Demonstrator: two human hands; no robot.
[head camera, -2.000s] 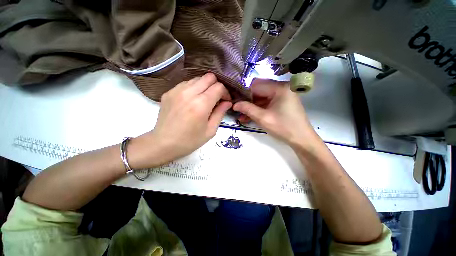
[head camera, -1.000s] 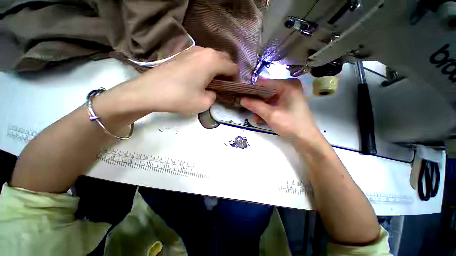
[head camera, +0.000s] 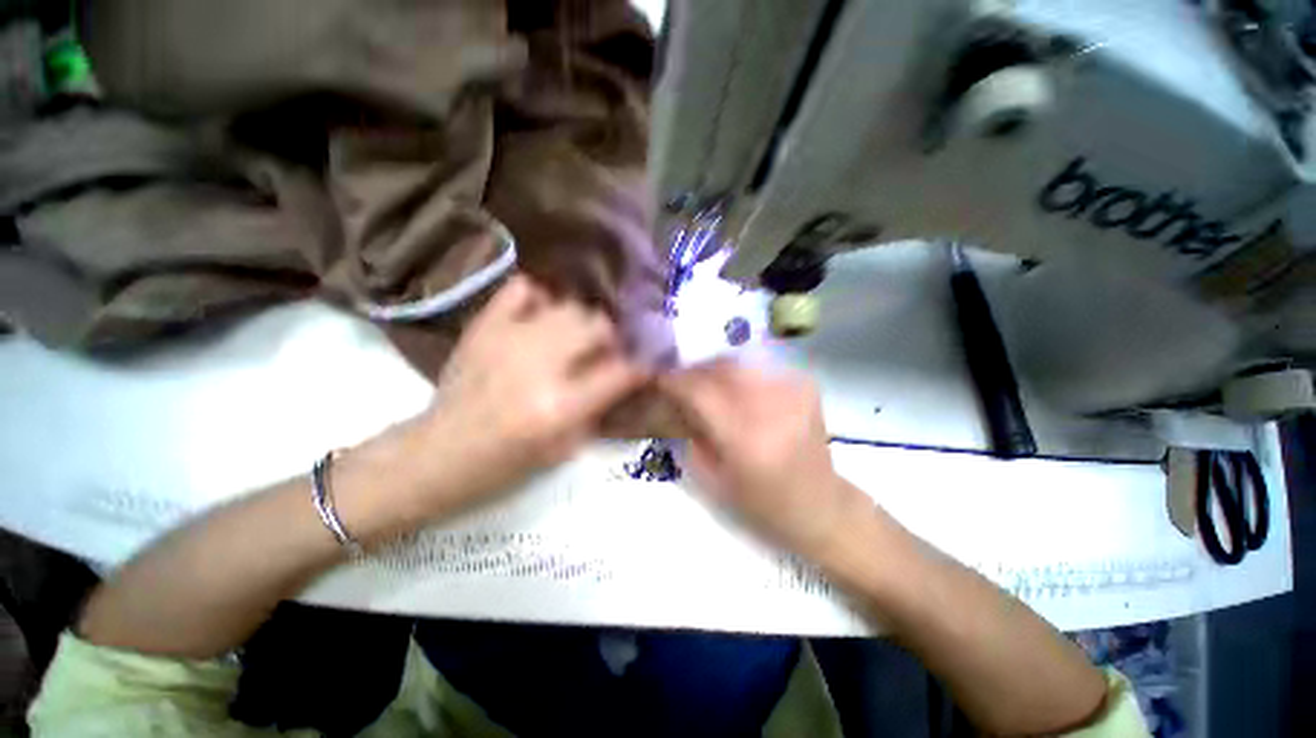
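The brown garment lies heaped left of the needle, with a curved white-edged strip on it. My left hand and my right hand hold its near edge between their fingertips, close together just in front of the needle. Both hands are blurred, and the fingertips are hard to make out. The presser foot and needle area of the white brother sewing machine is brightly lit, beside the cloth.
A black-handled tool lies under the machine arm. Black-handled scissors are at the table's right end. A small dark cluster is on the white table in front of the hands. Ruler markings run along the front edge.
My hands have come together and drawn the cloth edge nearer to me, away from the needle. The view has shifted, showing more of the machine arm.
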